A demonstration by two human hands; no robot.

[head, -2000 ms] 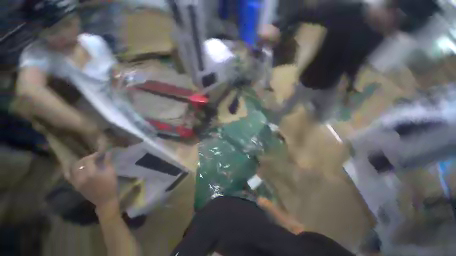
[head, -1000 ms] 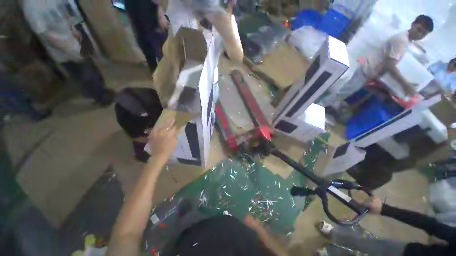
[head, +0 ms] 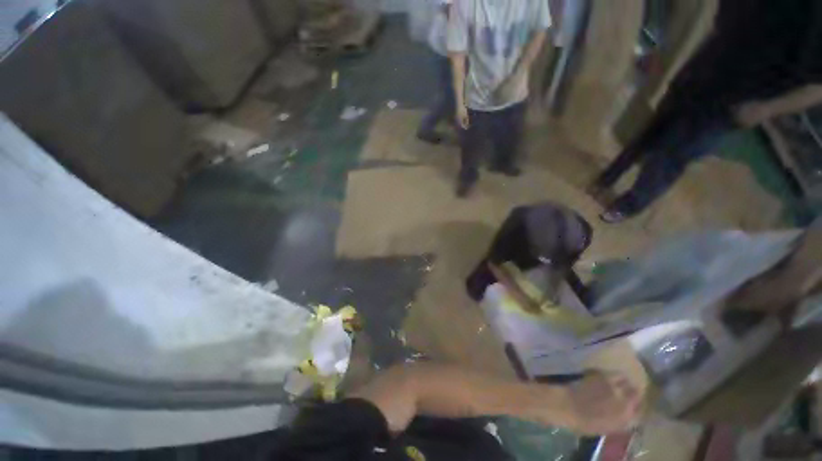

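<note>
My left hand reaches to the right at the lower right, at a tan flap beside a white carton with dark marks. The hand is blurred, and whether it grips the flap cannot be told. An open carton with a shiny, clear-looking piece inside lies just beyond the hand. A pale yellow strip shows at the carton's far end. My right hand is not in view.
A large white curved surface fills the left, with yellow and white scraps at its end. A person in a dark cap is low behind the carton. Others stand beyond, on cardboard sheets. Tall brown panels stand upper left.
The view has swung left. The carton and my left hand now show at lower right, and the pallet truck's handle and blue bins are out of view. The white surface has come in at left.
</note>
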